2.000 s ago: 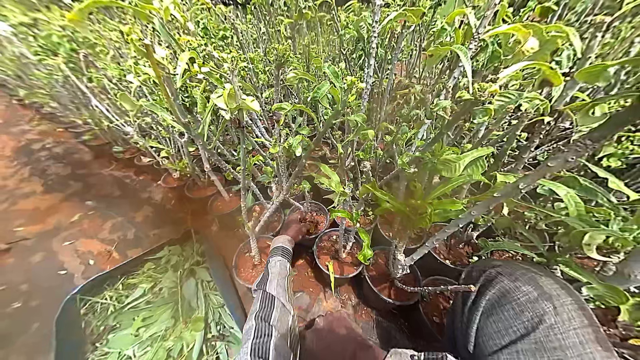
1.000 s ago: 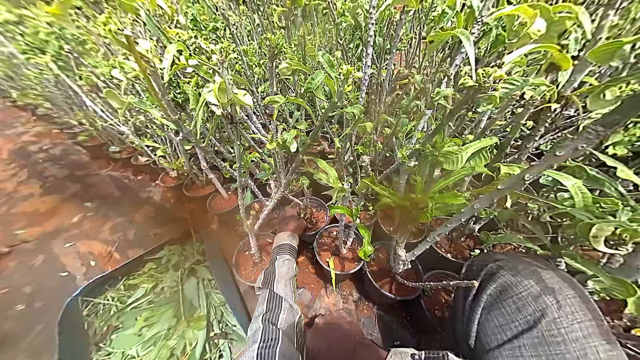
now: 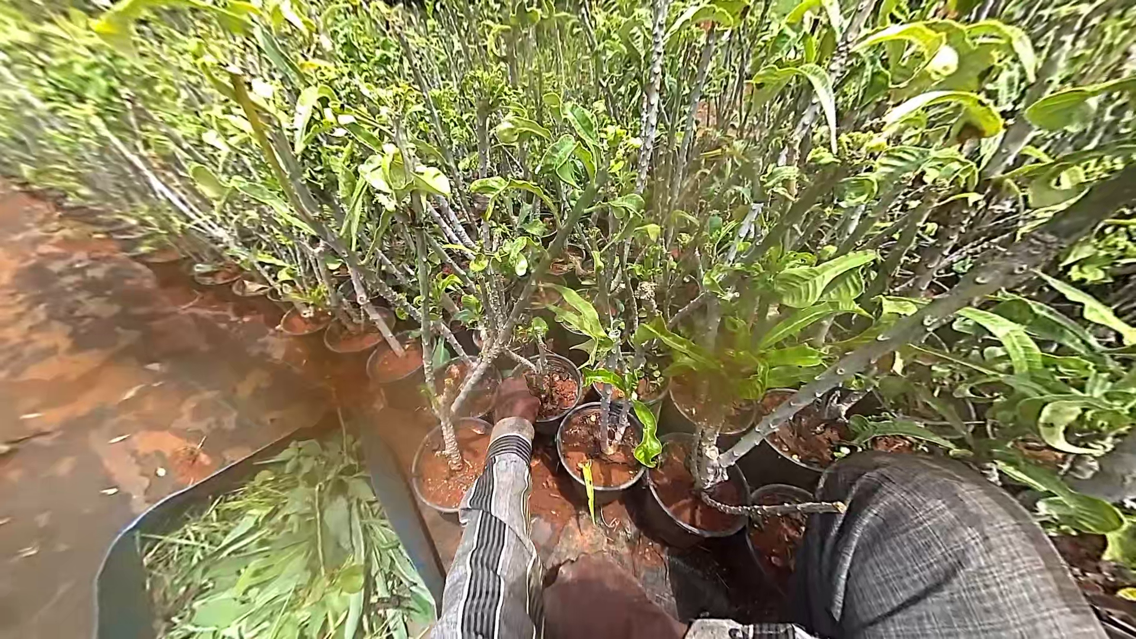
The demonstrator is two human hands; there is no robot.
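Observation:
My left hand point(image 3: 516, 399), below a striped grey sleeve, reaches down among the black plastic pots. It is beside the rim of a pot of red soil point(image 3: 555, 390), behind a pot with a thick bare stem point(image 3: 453, 466). Its fingers are mostly hidden, so any hold cannot be told. Right of the sleeve stands another potted plant point(image 3: 599, 448), with a yellow leaf point(image 3: 587, 488) hanging over its rim. At the bottom edge, a blurred brown shape that looks like my right hand point(image 3: 608, 599) lies low near a cuff; its fingers cannot be made out.
A dark container point(image 3: 124, 577) of cut green leaves stands at lower left on wet, reddish ground point(image 3: 133, 382). Dense potted plants fill the back. A thick slanting branch point(image 3: 932, 324) crosses the right side, above my grey-trousered knee point(image 3: 941, 550). A short bare branch point(image 3: 790, 508) points toward the knee.

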